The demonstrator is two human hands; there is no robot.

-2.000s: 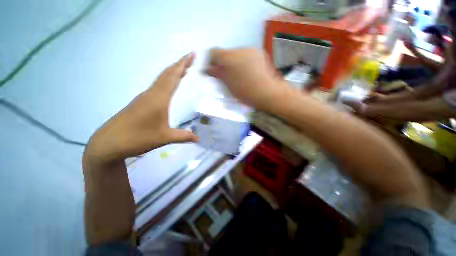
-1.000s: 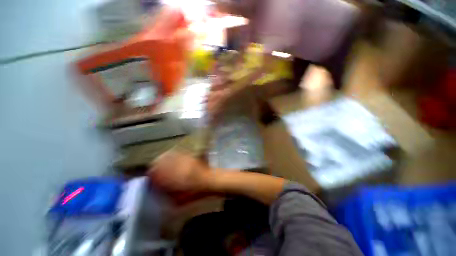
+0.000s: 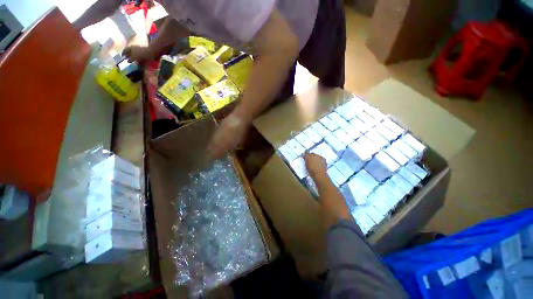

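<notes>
My right hand (image 3: 317,167) reaches into the left part of the large shipping carton (image 3: 409,217), over rows of white product boxes (image 3: 377,143). Its fingertips are at the boxes; whether they grip one is hidden. My left hand is not in view. A row of white boxes in clear film (image 3: 113,204) stands on the bench at left. A long brown carton of shiny clear shrink bags (image 3: 216,228) lies between the bench and the shipping carton.
The orange shrink tunnel hood (image 3: 44,87) is at left. Another person (image 3: 234,29) leans in at the top, by yellow packages (image 3: 201,79) and a yellow roll (image 3: 117,83). A blue crate (image 3: 467,257) is lower right, a red stool (image 3: 476,58) upper right.
The view has swung right and down, from the sealer to the cartons. My right hand has moved from beside the sealer to the shipping carton. My left hand has gone out of view.
</notes>
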